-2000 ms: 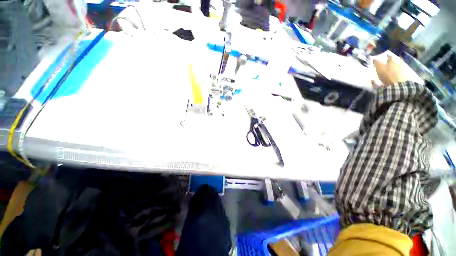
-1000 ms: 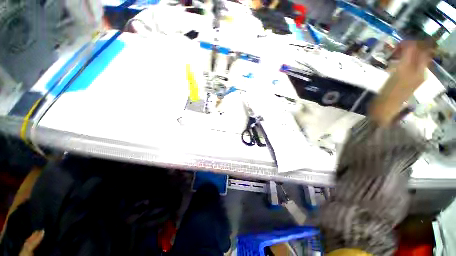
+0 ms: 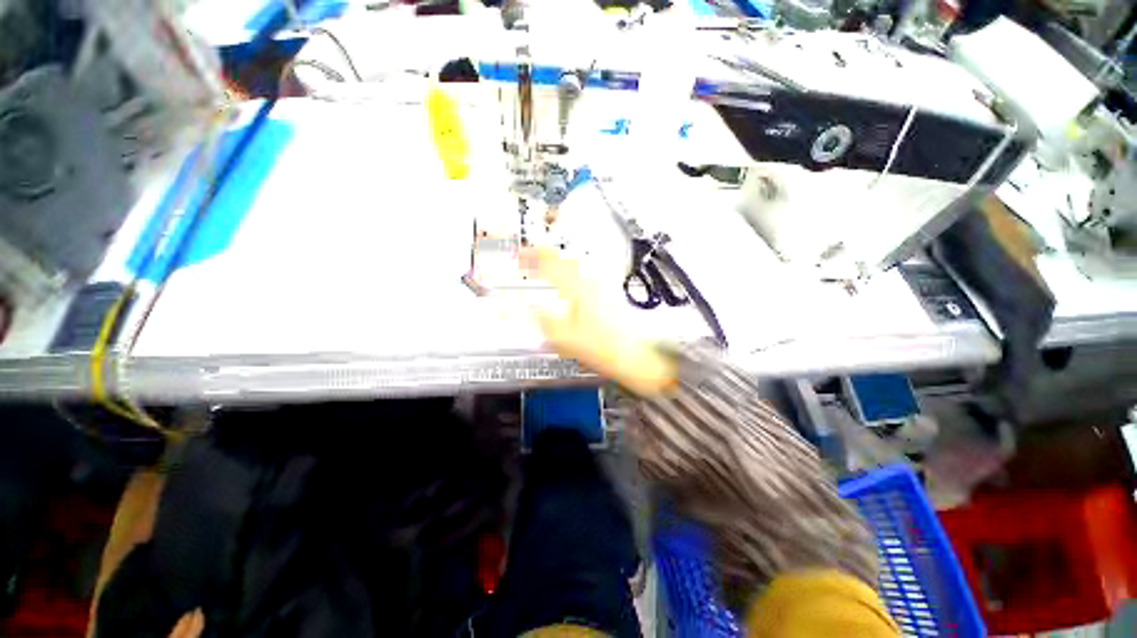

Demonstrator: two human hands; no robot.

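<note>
My right hand (image 3: 586, 327), blurred and overexposed, reaches over the white table (image 3: 349, 299) with its fingertips at the needle area of the sewing machine (image 3: 798, 137). Whether it holds anything cannot be told. Black-handled scissors (image 3: 653, 277) lie just right of my fingers. Of my left hand (image 3: 187, 623), only a fingertip or so shows at the bottom left edge, beside the dark garment (image 3: 312, 523) on my lap; what it does is hidden.
A yellow piece (image 3: 449, 132) lies left of the needle. A yellow and white tape (image 3: 110, 361) hangs over the table's left front edge. A blue crate (image 3: 904, 548) and a red stool (image 3: 1060, 548) stand below at right. Dark cloth (image 3: 997, 274) hangs over the edge at right.
My right hand has come from the machine's far right side to the needle area. The view has shifted, showing more of the machine, the crate and the red stool.
</note>
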